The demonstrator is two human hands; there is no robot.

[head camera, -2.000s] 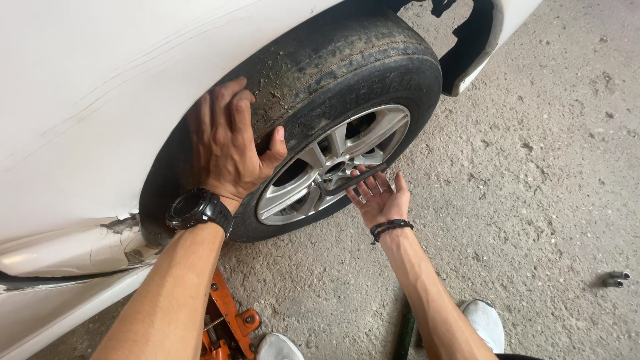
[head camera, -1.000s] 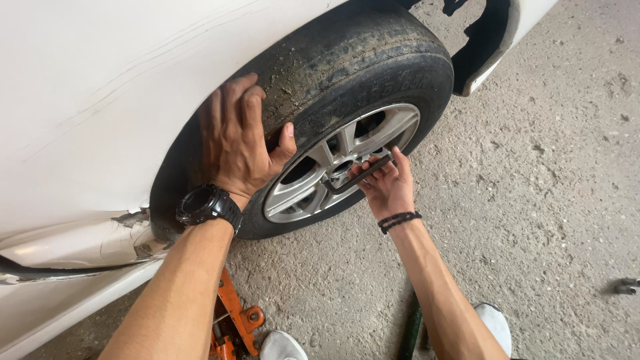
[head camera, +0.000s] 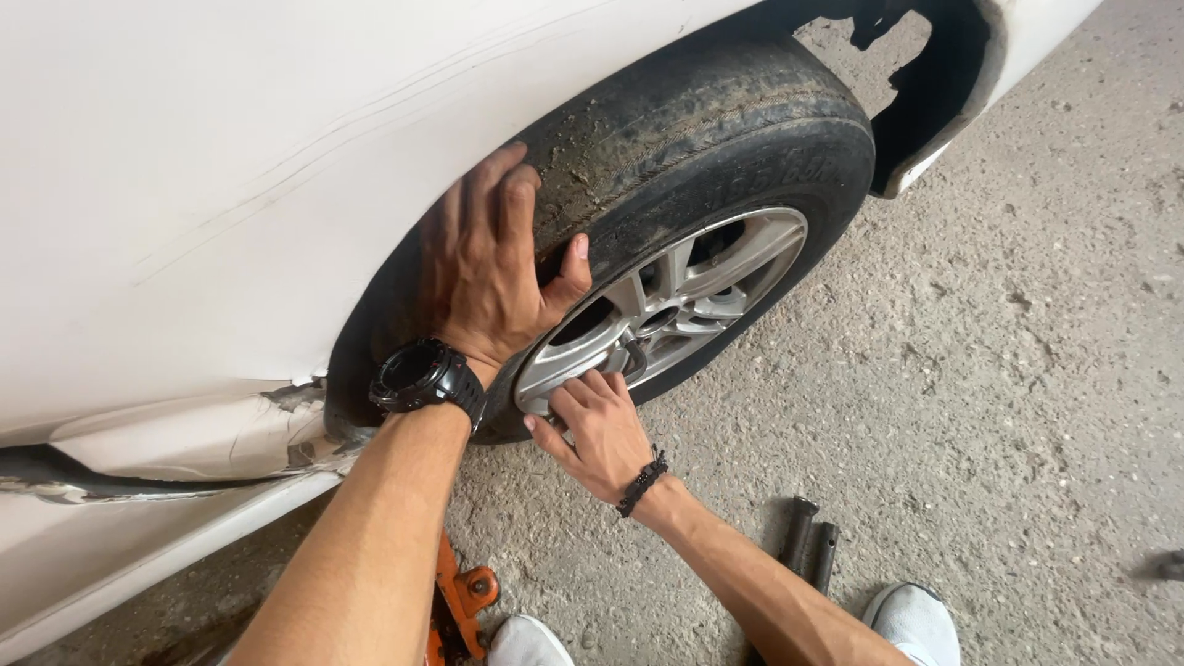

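Note:
A car wheel sits in the arch of a white car body [head camera: 277,139], its black tire [head camera: 786,157] around a silver alloy rim [head camera: 684,287]. My left hand [head camera: 490,259], with a black watch on the wrist, lies spread on the dusty tread, its thumb near the sidewall. My right hand [head camera: 597,430], wearing a dark bracelet, is curled at the lower left of the rim. Just above its fingers, a dark bent wrench [head camera: 635,358] reaches to the wheel near the hub; the fingers hide the rest of it.
An orange floor jack [head camera: 460,597] stands low beside the car, near my shoes. Two dark metal tubes [head camera: 810,536] lie on the rough concrete by my right forearm. A small dark part [head camera: 1172,565] is at the far right. The lower body panel [head camera: 287,430] is damaged.
My right hand has moved down and left along the rim, and the dark wrench has turned with it. Earlier the hand was right of the hub, palm up. My left hand remains on the tire.

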